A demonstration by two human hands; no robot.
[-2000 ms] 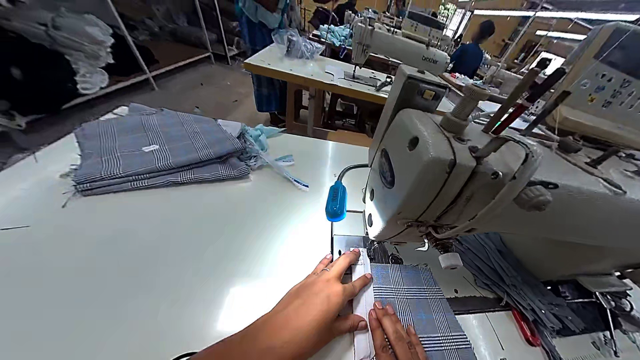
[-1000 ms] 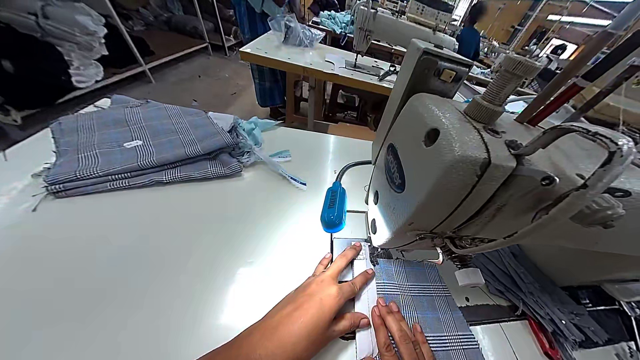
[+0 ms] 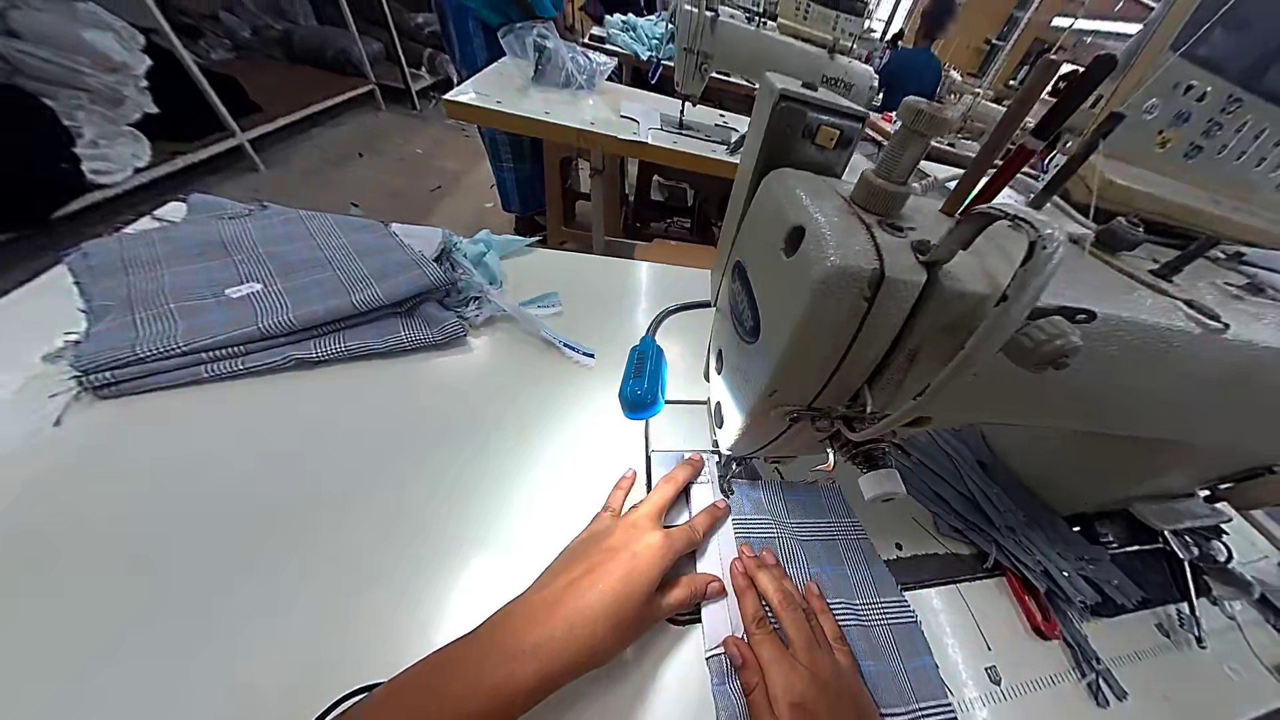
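Under the head of an industrial sewing machine lies a grey-blue plaid fabric piece, with a white strip along its left edge. My left hand presses on the strip with spread fingers, the fingertips just left of the presser foot. Nearer to me, my right hand rests flat on the plaid fabric and the strip's edge. The needle is hard to make out. A small blue lamp on a bent cable glows left of the machine head.
Folded plaid fabric pieces lie at the left of the white table, light-blue scraps beside them. Right of the needle area are grey fabric strips and red-handled scissors. Another machine table stands behind; a person is farther back.
Both hands stay on the fabric beside the presser foot, with little plain movement. The view has shifted closer to the machine head.
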